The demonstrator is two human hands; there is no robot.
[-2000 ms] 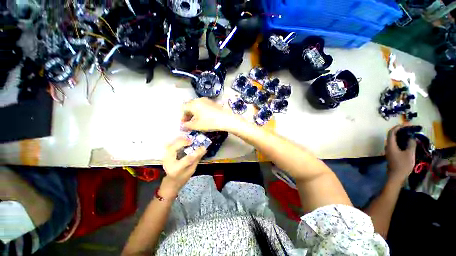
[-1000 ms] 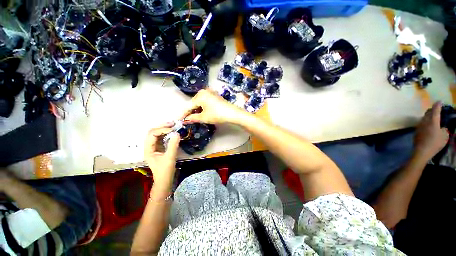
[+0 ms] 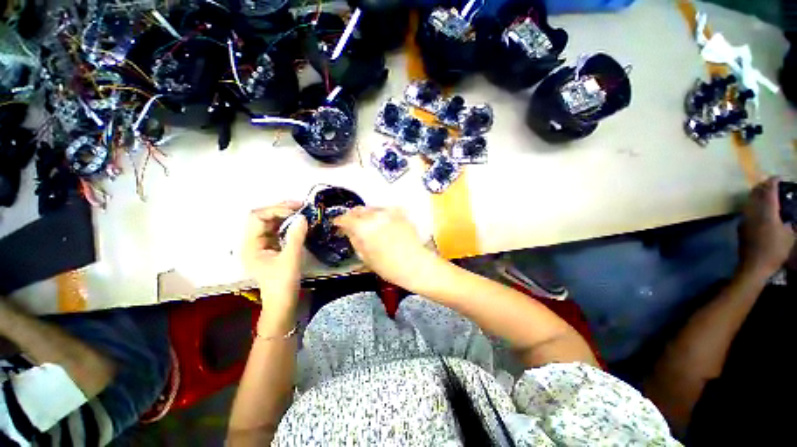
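Observation:
A black round camera housing stands on the bench close to its front edge, between my hands, with thin leads and a white wire loop at its opening. My left hand is at its left side, thumb and fingers closed on a small pale part, likely a camera module. My right hand is at the housing's right side, fingertips at the opening among the leads; what they pinch is too small to tell. Loose camera modules lie in a cluster beyond my right hand.
Housings with boards stand at the upper right. Wired housings heap at the upper left, one with a pale disc nearer. A black pad lies left. A neighbour's modules and hand are right; another person's arm is lower left.
My left hand has turned the pale module from flat to beside the housing. My right hand has moved from above it to the housing's opening. The view has shifted.

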